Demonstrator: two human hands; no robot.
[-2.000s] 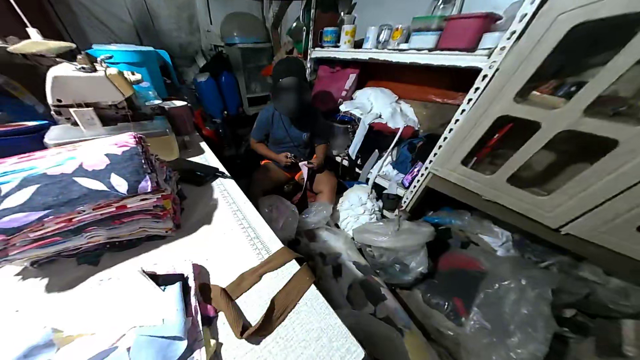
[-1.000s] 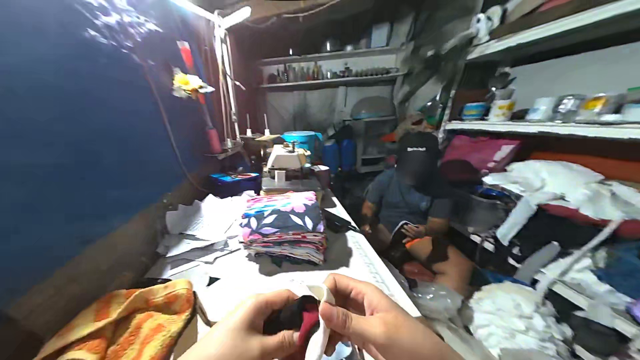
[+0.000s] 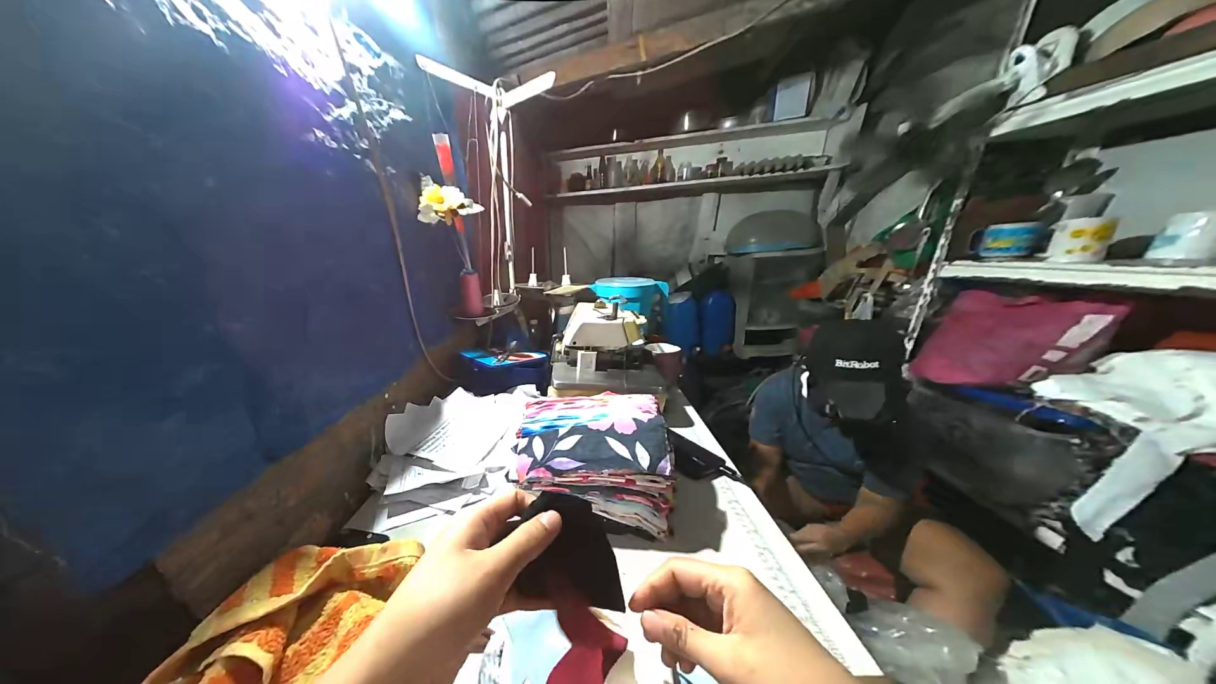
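Pinched between the thumb and fingers of my left hand (image 3: 499, 546) is a black piece of cloth (image 3: 575, 556), which hangs above the table. Dark red cloth (image 3: 587, 646) shows directly below it, over pale cloth near the bottom edge. My right hand (image 3: 698, 617) is just right of the black cloth, its fingers curled; whether it holds anything thin cannot be made out. Beyond both hands lies a stack of folded printed fabric (image 3: 597, 451), its top piece dark with pink flowers and pale leaves.
An orange and yellow towel (image 3: 304, 608) lies at the left, loose papers (image 3: 446, 456) behind it. A white sewing machine (image 3: 603, 332) stands past the stack. A person in a black cap (image 3: 836, 427) sits right of the table, near plastic bags (image 3: 912, 641) and shelves (image 3: 1073, 275).
The view has swung left and up since two seconds ago. One second ago both hands were together on white, red and black cloth; now they are apart, with the black cloth in the left.
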